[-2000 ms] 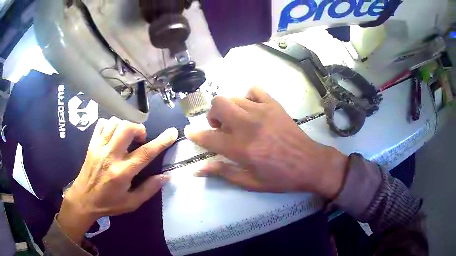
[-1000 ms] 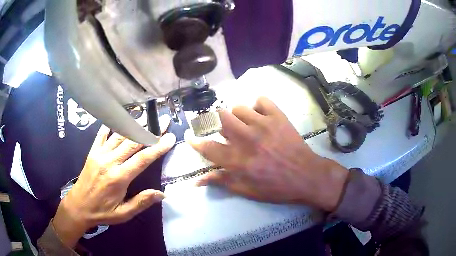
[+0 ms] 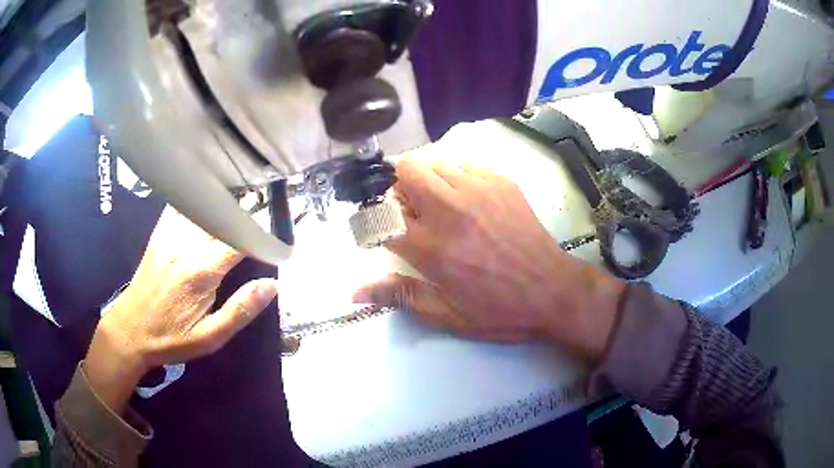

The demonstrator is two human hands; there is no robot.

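The dark printed panel (image 3: 69, 201) with white lettering and part of a logo lies at the left, partly behind the machine head (image 3: 151, 101). My left hand (image 3: 183, 297) lies flat on it, thumb spread from the fingers; its fingertips are hidden behind the head. My right hand (image 3: 489, 251) is over the white table, right of the needle area, thumb apart. Its front fingers are partly hidden behind the ribbed metal knob (image 3: 377, 224), so any hold is unclear. The presser foot and needle area (image 3: 318, 196) is small and bright. The fabric's right edge is beside my left thumb.
Large shears (image 3: 640, 206) with wrapped handles lie right of my right hand. A small red and dark tool (image 3: 756, 206) is at the table's right end. A printed ruler (image 3: 457, 430) runs along the front edge. Dark cloth (image 3: 475, 69) drapes over the machine arm.
The printed panel and my left hand have shifted left, and more white table shows below the knob. My right fingers have moved up and are now partly behind the knob.
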